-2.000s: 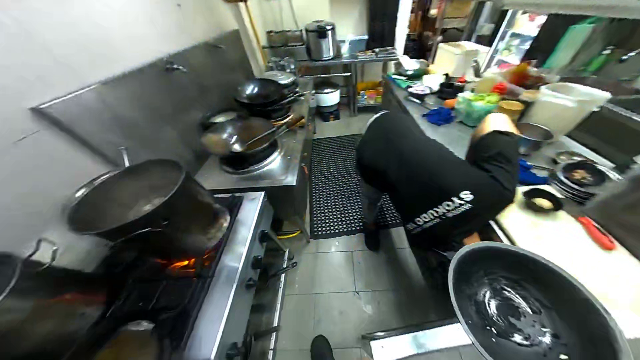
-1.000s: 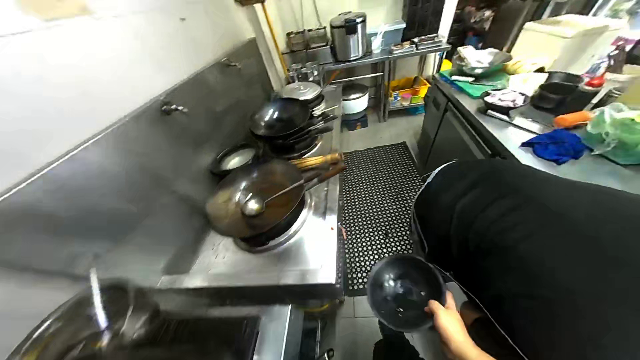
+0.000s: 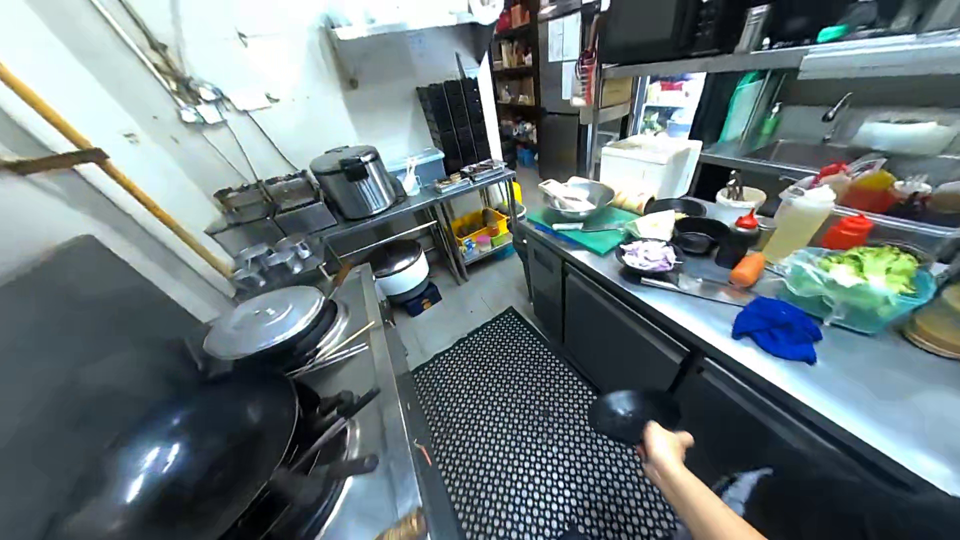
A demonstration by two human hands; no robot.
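My right hand [image 3: 664,450] reaches in from the lower right, closed on the edge of a small black bowl [image 3: 626,414]. The bowl hangs over the perforated black floor mat [image 3: 517,427], beside the dark doors of the counter on the right. My left hand is out of view. Left of the mat, on the stove, a large black wok [image 3: 202,450] and a pan under a metal lid [image 3: 264,321] stand with their handles towards the aisle.
The steel counter [image 3: 862,390] holds a blue cloth [image 3: 778,328], chopped onion in a black bowl [image 3: 649,256], a knife, a carrot and lettuce [image 3: 874,268]. A rice cooker [image 3: 358,184] stands on the back table. A co-worker's dark clothing [image 3: 832,502] fills the lower right corner.
The view has swung and advanced along the aisle. The black bowl remains in my hand. The co-worker's back, large at the right before, now shows only at the bottom right.
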